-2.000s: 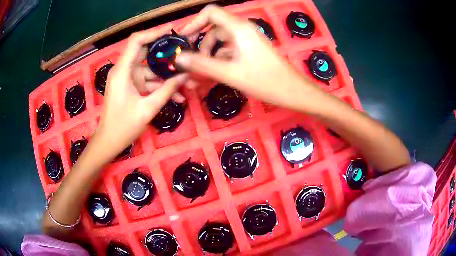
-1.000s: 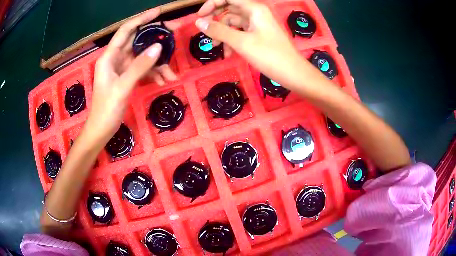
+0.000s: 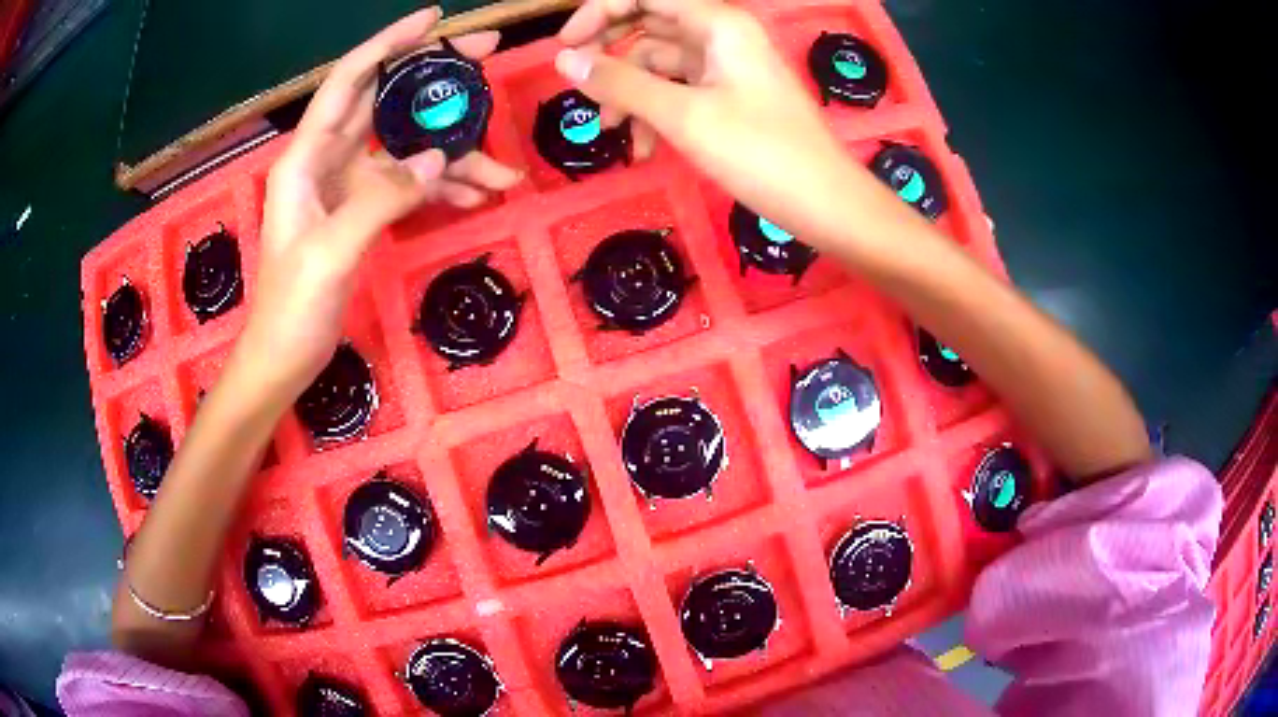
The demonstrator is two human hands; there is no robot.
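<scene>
My left hand (image 3: 330, 210) holds a round black smartwatch unit (image 3: 433, 104) by its edges over the far edge of the red foam tray (image 3: 379, 455). Its screen faces me and shows a teal shape. My right hand (image 3: 708, 105) is beside another smartwatch unit (image 3: 580, 132) that lies in a tray pocket with a teal screen. The right thumb and fingers are apart, with nothing visible between them. Units on the tray's right show teal screens. Several others, such as the unit (image 3: 470, 311) below my left hand, show dark faces with concentric rings.
A brown strip (image 3: 301, 95) runs along the tray's far edge. A dark green surface (image 3: 1065, 154) surrounds the tray. Another red tray (image 3: 1245, 560) with watch units stands at the right edge. My forearms cover parts of the tray's left and right sides.
The held unit's screen went from coloured spots to dark with a red dot, then to teal. My right hand moved off it to the right. The unit in the far pocket came into view.
</scene>
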